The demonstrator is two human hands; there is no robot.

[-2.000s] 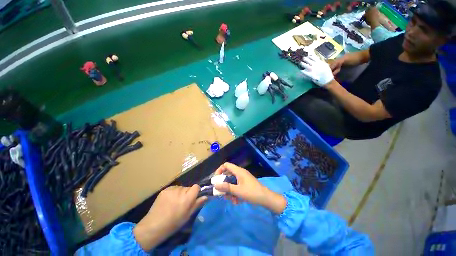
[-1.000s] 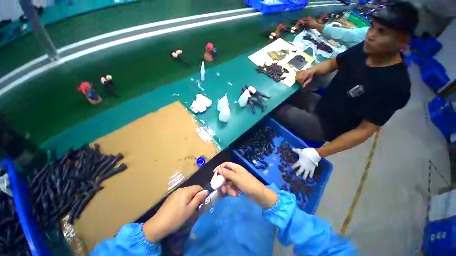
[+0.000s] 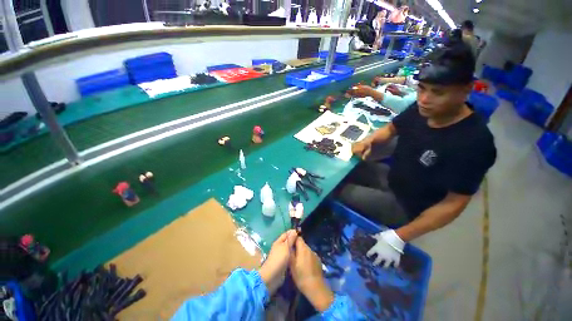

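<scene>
My left hand [image 3: 276, 262] and my right hand [image 3: 307, 268] are together in front of me, fingertips touching, near the bench edge. Between them they hold a joined limb piece [image 3: 295, 213] upright, with pale parts and a dark tip showing above the fingers. Its lower part is hidden by my fingers. A heap of black limb parts [image 3: 94, 294] lies at the lower left on and beside the tan cardboard mat [image 3: 182, 260].
White squeeze bottles [image 3: 268, 204], a white wad [image 3: 239, 197] and joined black limbs [image 3: 307, 182] lie beyond the mat. Red-topped figure parts [image 3: 127, 194] stand on the green belt [image 3: 188, 141]. A neighbour's gloved hand [image 3: 387, 248] is over the blue tote [image 3: 419, 285] at right.
The view has tilted up, showing more of the line. My hands have moved away from my lap and raised the joined piece upright; the white object seen at my fingertips earlier is no longer there.
</scene>
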